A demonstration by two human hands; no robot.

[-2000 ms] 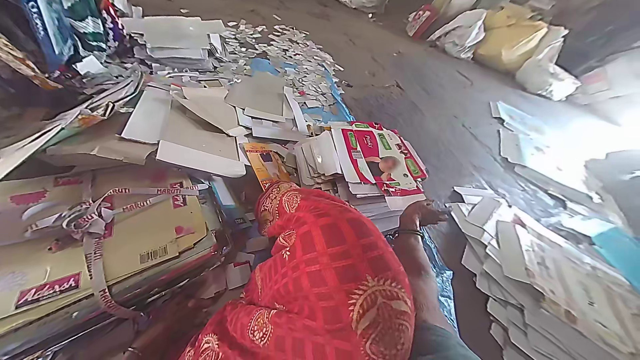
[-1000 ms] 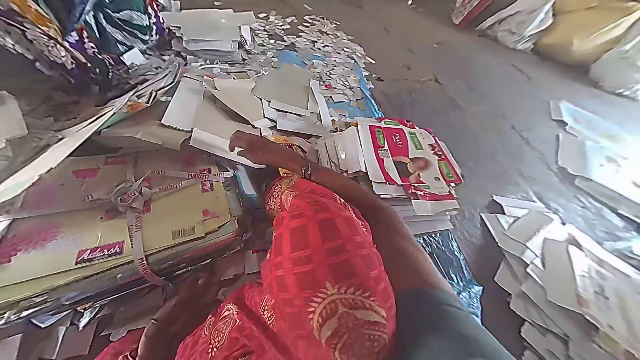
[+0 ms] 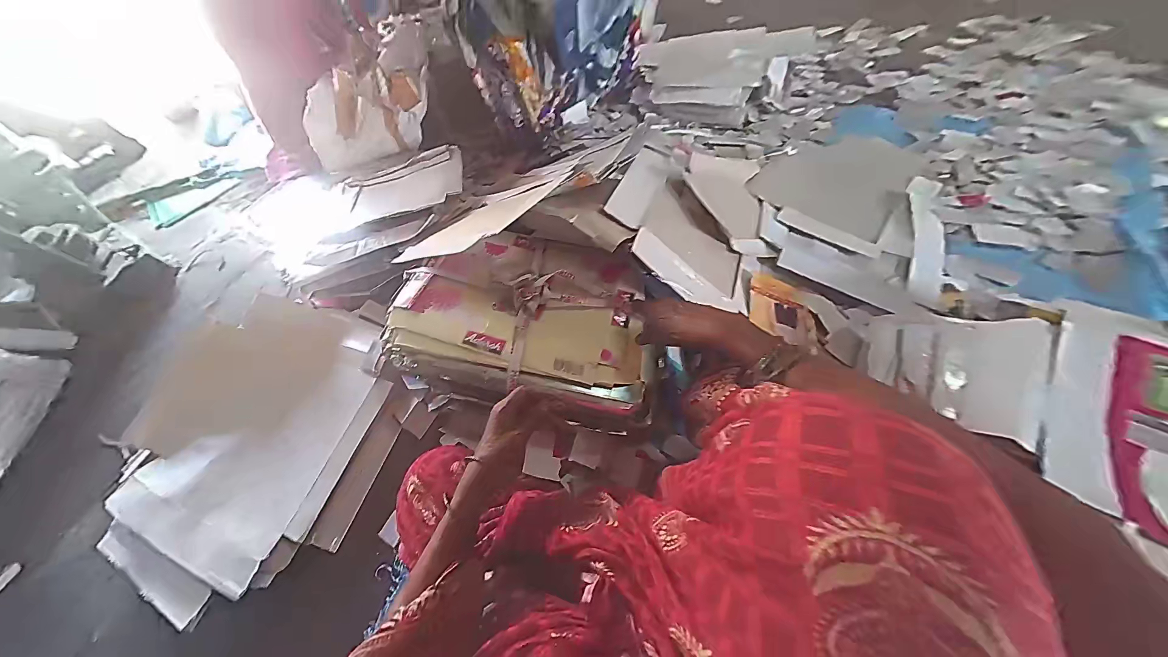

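Note:
A bundle of flat yellowish printed cardboard (image 3: 547, 338), tied crosswise with a printed ribbon-like strap (image 3: 516, 351), lies in front of my knees. At its near edge is my left hand (image 3: 520, 420), fingers bent where the strap comes down; whether they grip it is unclear. My right hand (image 3: 680, 327) touches the right side of the bundle, palm down, with its fingertips at the edge. An orange printed packet piece (image 3: 780, 306) lies just beyond my right wrist.
Large grey-white card sheets (image 3: 219, 484) are stacked on the floor at left. Loose card pieces (image 3: 693, 237) lie behind the bundle. Paper scraps (image 3: 1022, 137) cover a blue sheet (image 3: 1040, 274) at back right. A white bag (image 3: 365, 119) stands behind, beside a blurred pink shape.
The view has swung left. My right hand has moved from the stack with the red and white carton, over the loose card, to the bundle. My left hand is now at the bundle's near edge.

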